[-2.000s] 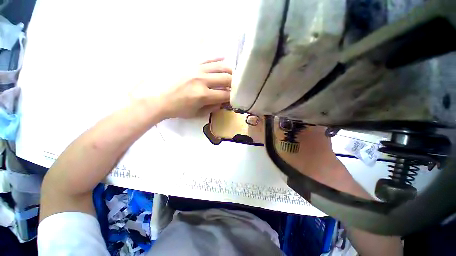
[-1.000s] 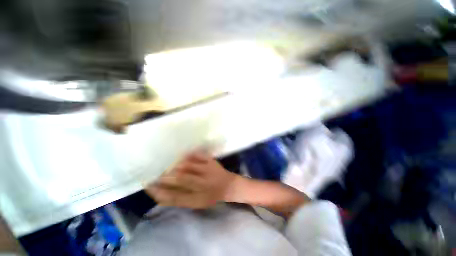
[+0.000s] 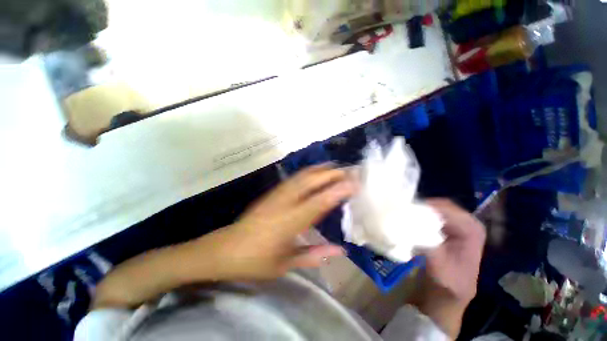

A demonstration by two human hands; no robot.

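Note:
A crumpled bundle of white fabric pieces (image 3: 393,206) is held above the lap, below the table's front edge. My right hand (image 3: 456,250) is closed on its right side; the fingers are partly hidden behind it. My left hand (image 3: 286,220) is at the bundle's left side, blurred, with thumb and fingers apart. Its fingertips overlap the bundle's edge, and I cannot tell if they touch it.
The white table (image 3: 193,156) crosses the upper left, with the cream machine bed plate (image 3: 100,110). The dark machine head (image 3: 50,23) is cut off at top left. A blue crate (image 3: 389,270) is below the hands. Blue bags (image 3: 546,133) and scattered scraps (image 3: 529,290) are at right.
The view has turned right, away from the needle area. My right hand has left the lap and holds the white bundle. My left hand, out of view one second ago, is now beside it.

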